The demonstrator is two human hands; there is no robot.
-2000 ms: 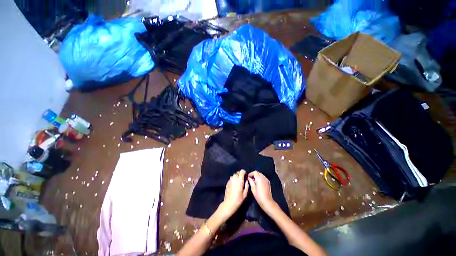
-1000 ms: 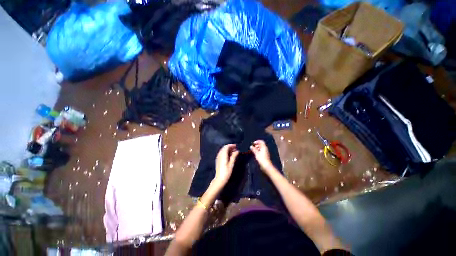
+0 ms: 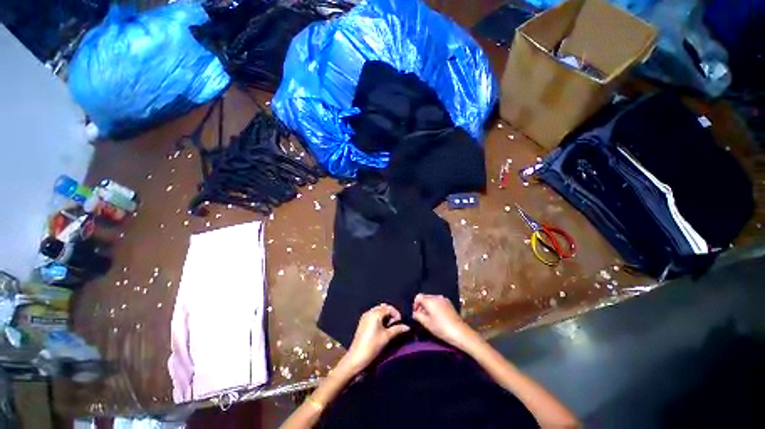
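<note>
A black garment point(image 3: 382, 260) lies spread in front of me, its far end near the black cloth spilling from the blue plastic bag point(image 3: 314, 80). My left hand point(image 3: 378, 328) and my right hand point(image 3: 435, 317) are close together at the garment's near edge by my body, fingertips pinching the black cloth. What exactly lies between the fingertips is too small to tell. A small dark card with pale dots point(image 3: 462, 201) lies right of the garment.
A pale pink folded garment point(image 3: 221, 310) lies left. Black hangers point(image 3: 256, 167) lie behind it. Scissors point(image 3: 549, 243), a cardboard box point(image 3: 537, 92) and folded dark garments point(image 3: 621, 184) are on the right. Bottles point(image 3: 71, 218) stand at the left edge. A tied blue bag point(image 3: 143, 71) is rear left.
My hands moved up the garment, then came back to its near edge, still close together. The camera view has shifted slightly. The pink garment, scissors and bags stay in place.
</note>
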